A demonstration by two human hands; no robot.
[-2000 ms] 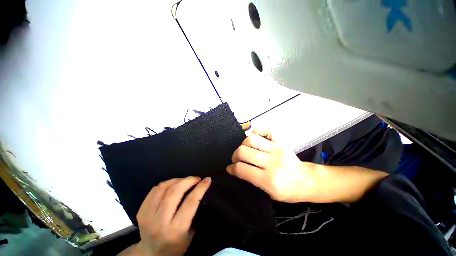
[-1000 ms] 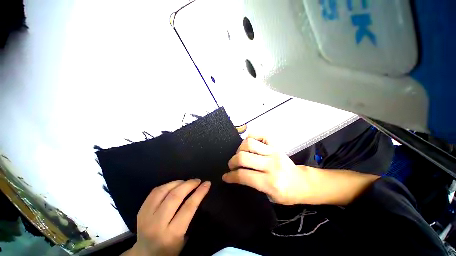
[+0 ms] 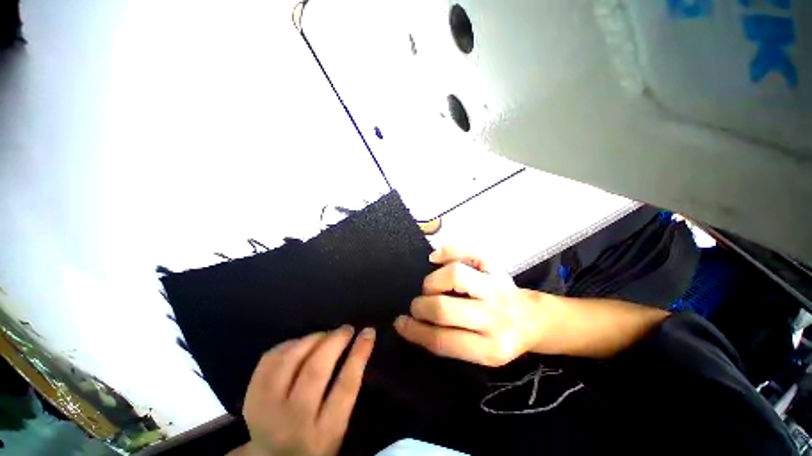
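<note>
A black cut panel (image 3: 294, 285) with frayed threads on its upper and left edges lies on the white table and runs down over its front edge towards my lap. My left hand (image 3: 303, 387) lies on the panel's lower part, fingertips pressed on the cloth. My right hand (image 3: 472, 312) holds the panel's right edge, fingers curled on it. The fingertips of both hands are close together but apart. The panel's lower end merges with dark cloth below, so its limit is hard to tell.
The white sewing machine head (image 3: 570, 116) with blue lettering stands at the upper right, above the outlined machine bed (image 3: 401, 98). A small tan piece (image 3: 431, 226) touches the panel's right corner. Loose pale threads (image 3: 534, 396) lie on dark cloth. Dark folded cloth (image 3: 632, 258) hangs beyond the table edge.
The view shifts slightly, moving the machine head in the picture. The panel sits slightly further left and lower in the picture. Both hands stay on the cloth, the right fingers a little more spread.
</note>
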